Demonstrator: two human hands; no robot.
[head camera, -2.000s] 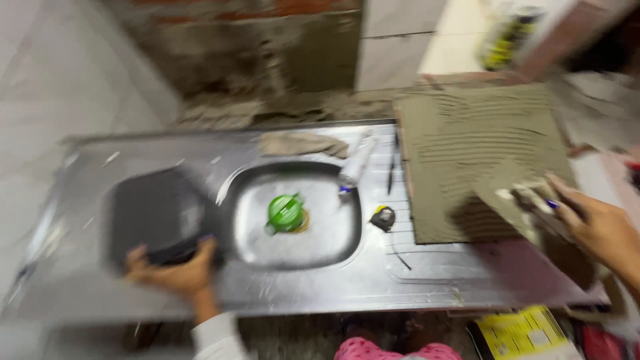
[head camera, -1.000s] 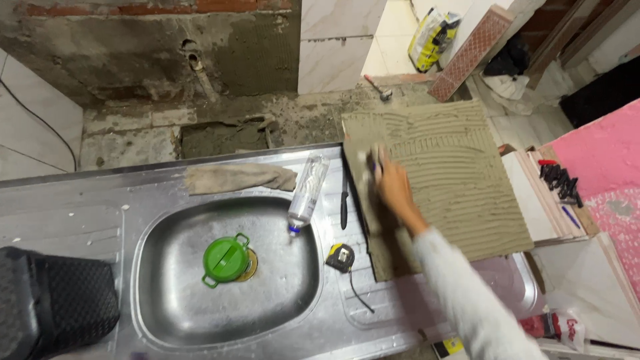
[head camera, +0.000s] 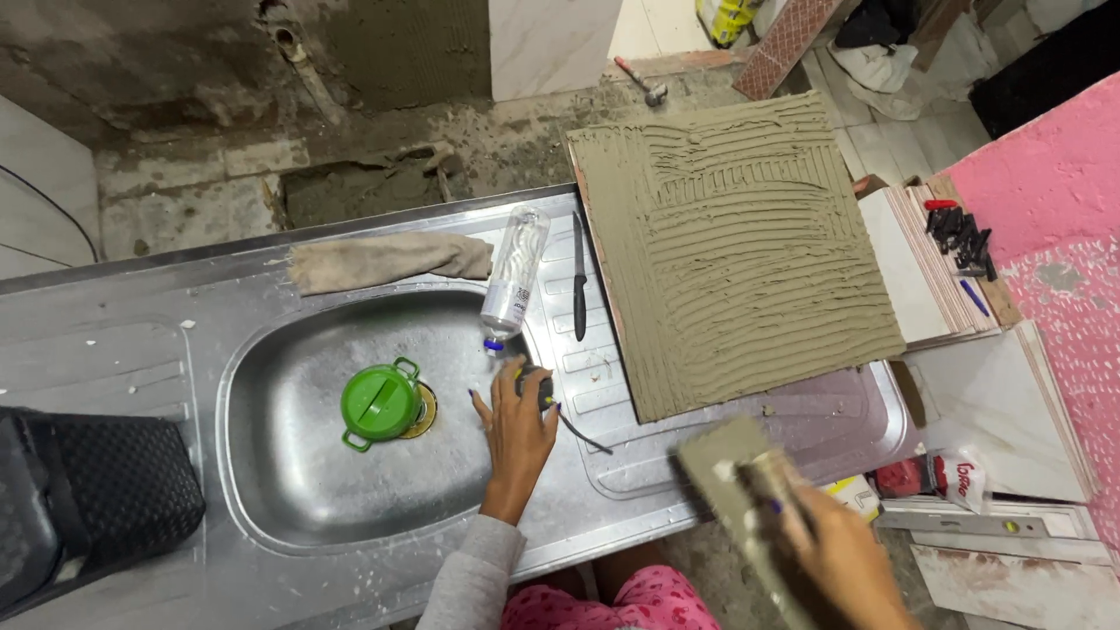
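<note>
My left hand (head camera: 516, 429) is on the tape measure (head camera: 535, 388) at the right rim of the steel sink (head camera: 289, 472); its fingers cover part of it, and a dark strap trails to the right. In my right hand (head camera: 822, 525) is a mortar-coated trowel (head camera: 731, 472), blurred, in front of the counter's right end. Beyond it lies a tile (head camera: 744, 262) covered with combed mortar, resting on the drainboard. A black-handled knife (head camera: 579, 297) lies along the tile's left edge. Beside the knife is a clear plastic bottle (head camera: 516, 271), its blue cap towards me.
A green lidded container (head camera: 382, 402) sits in the sink by the drain. A grey cloth (head camera: 385, 261) lies behind the basin, and a black woven-pattern bin (head camera: 114, 499) stands at left. Stacked tiles (head camera: 910, 262), black clips (head camera: 961, 238) and a spirit level (head camera: 971, 522) are at right.
My right hand has moved with the trowel from the mortared tile towards me. My left hand, out of view one second ago, is now at the tape measure.
</note>
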